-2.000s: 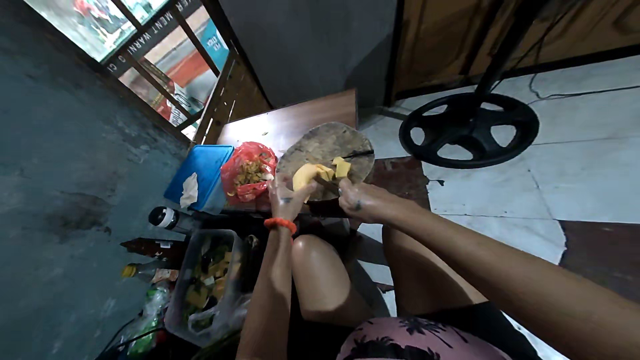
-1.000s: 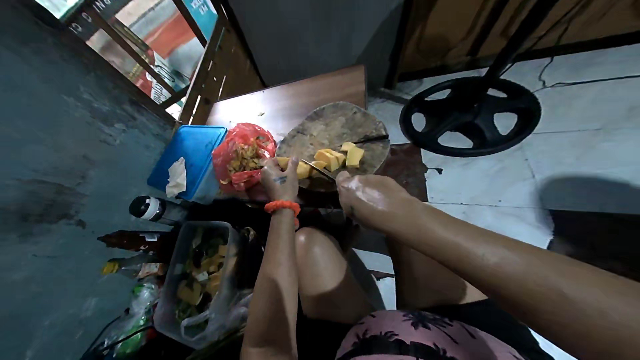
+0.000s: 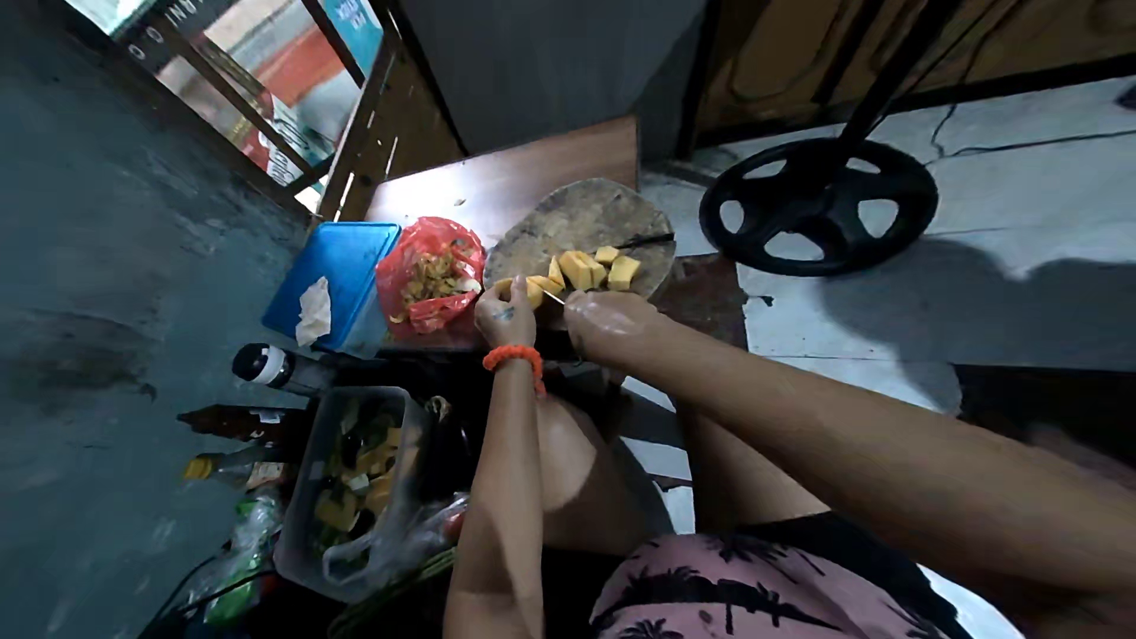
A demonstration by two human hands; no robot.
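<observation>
My left hand (image 3: 506, 318), with an orange band at the wrist, grips a yellow piece of squash or similar produce (image 3: 535, 293) at the near edge of a round wooden chopping board (image 3: 572, 213). My right hand (image 3: 603, 324) is closed on a knife, mostly hidden; a thin stretch of its blade (image 3: 553, 297) shows against the piece. Several cut yellow chunks (image 3: 623, 272) lie on the board to the right of the blade. Left of the board sits a red plastic bag (image 3: 426, 313) holding peelings and scraps (image 3: 435, 275).
The board stands on a low wooden table (image 3: 532, 160). A blue tray (image 3: 333, 257) with crumpled tissue (image 3: 314, 312) lies at its left. Nearer me are a plastic tub of cut vegetables (image 3: 302, 541) and several bottles (image 3: 248, 424). A black fan base (image 3: 816, 209) stands on the floor at right.
The large yellow piece has become shorter, and more cut chunks lie on the board. Both hands stay at the board's near edge, the left a little farther left along it.
</observation>
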